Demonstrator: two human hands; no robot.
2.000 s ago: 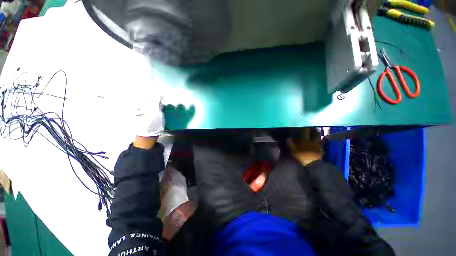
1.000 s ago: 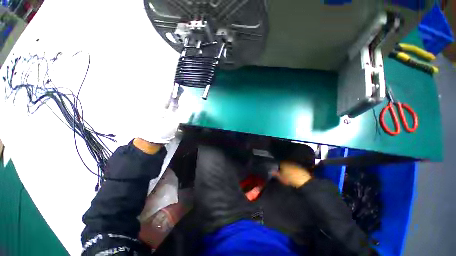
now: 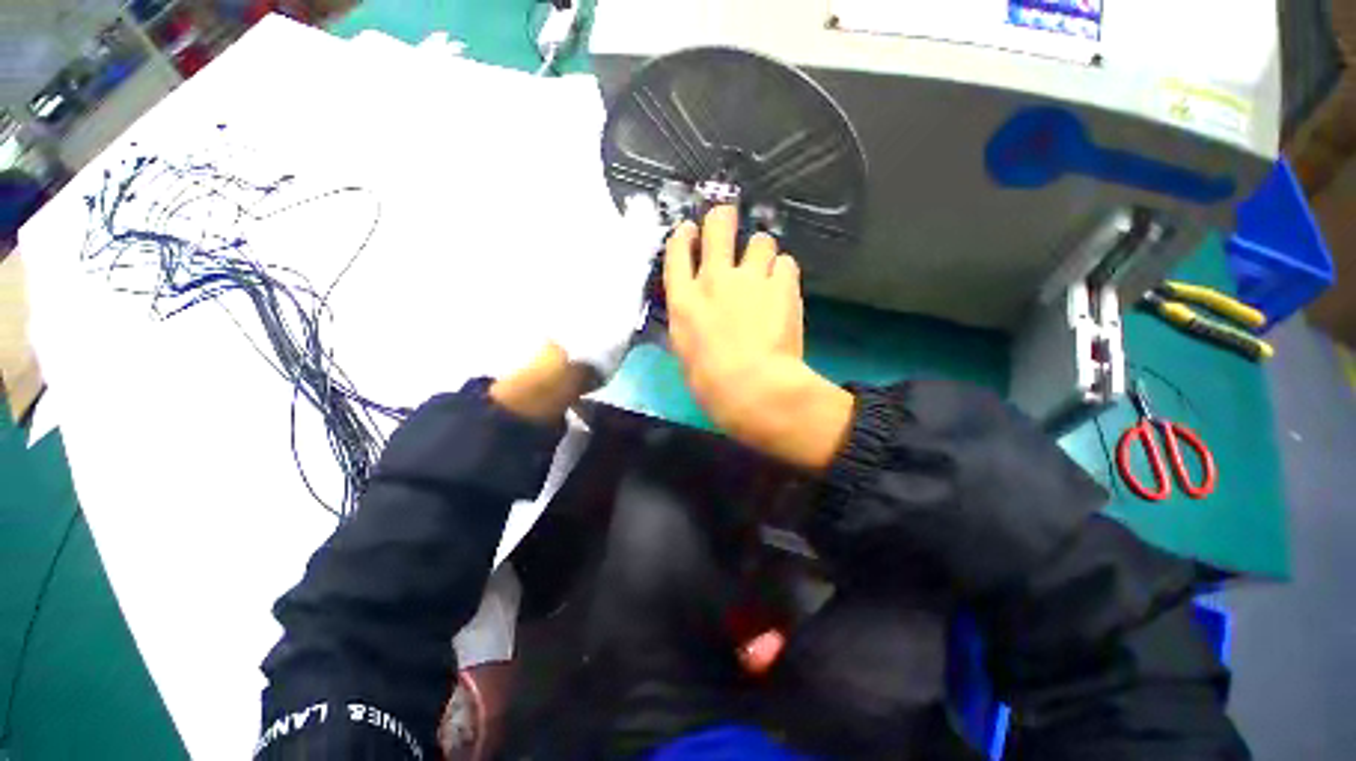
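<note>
The dark round slotted winding head [image 3: 803, 141] faces me at the machine's left side. My bare right hand [image 3: 733, 305] lies over the front of its hub, with the fingers towards the disc. It covers the prongs and most of the coil. A small dark part of the cable coil [image 3: 654, 286] shows at its left edge. Whether the fingers grip it is hidden. My left hand [image 3: 607, 335] in a white glove is just left of the right hand and blends into the white surface; its fingers are unclear. Loose black cables [image 3: 290, 335] lie in a bunch on the left.
The grey-beige machine housing [image 3: 922, 193] stands behind. The upright grey metal block [image 3: 1074, 342] is at right. Red-handled scissors [image 3: 1164, 455] and yellow-black pliers [image 3: 1212, 320] lie on the green bench [image 3: 1242, 506]. Blue boxes show behind the pliers [image 3: 1286, 245] and below the bench.
My right hand has risen from below the bench edge to the winding head and now covers the coil. The view has shifted, showing more of the machine. My left hand stays near the prongs.
</note>
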